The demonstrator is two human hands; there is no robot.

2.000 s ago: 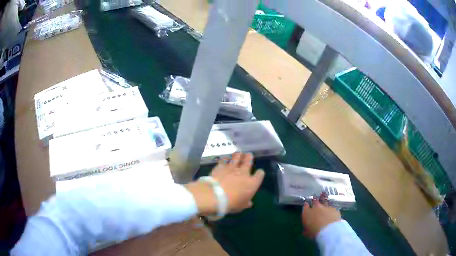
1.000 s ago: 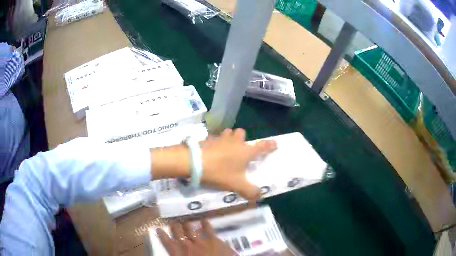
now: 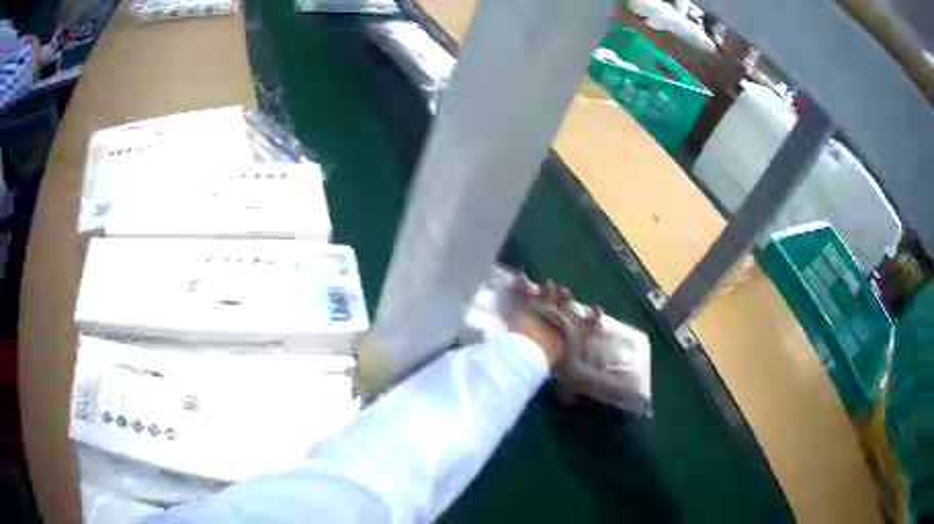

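My left hand [image 3: 545,312] reaches over the green conveyor belt, behind the grey post, from a light blue sleeve. It lies across a film-wrapped toothbrush box [image 3: 614,358], its fingers over the box top; hand and box are blurred. My right hand is not in view. On the cardboard-covered bench, several white toothbrush boxes [image 3: 220,287] lie in a row at the left, some partly overlapping. The nearest box [image 3: 174,404] is partly covered by my sleeve.
The grey metal post [image 3: 481,174] stands between the bench boxes and my hand. More wrapped boxes [image 3: 410,51] lie farther up the belt [image 3: 338,154]. Green crates [image 3: 655,87] and another green crate [image 3: 824,297] stand beyond the tan ledge [image 3: 655,210].
My left hand has moved from the white box near the bench to a wrapped box farther out. My right hand has left the view. The nearest boxes now lie on the bench.
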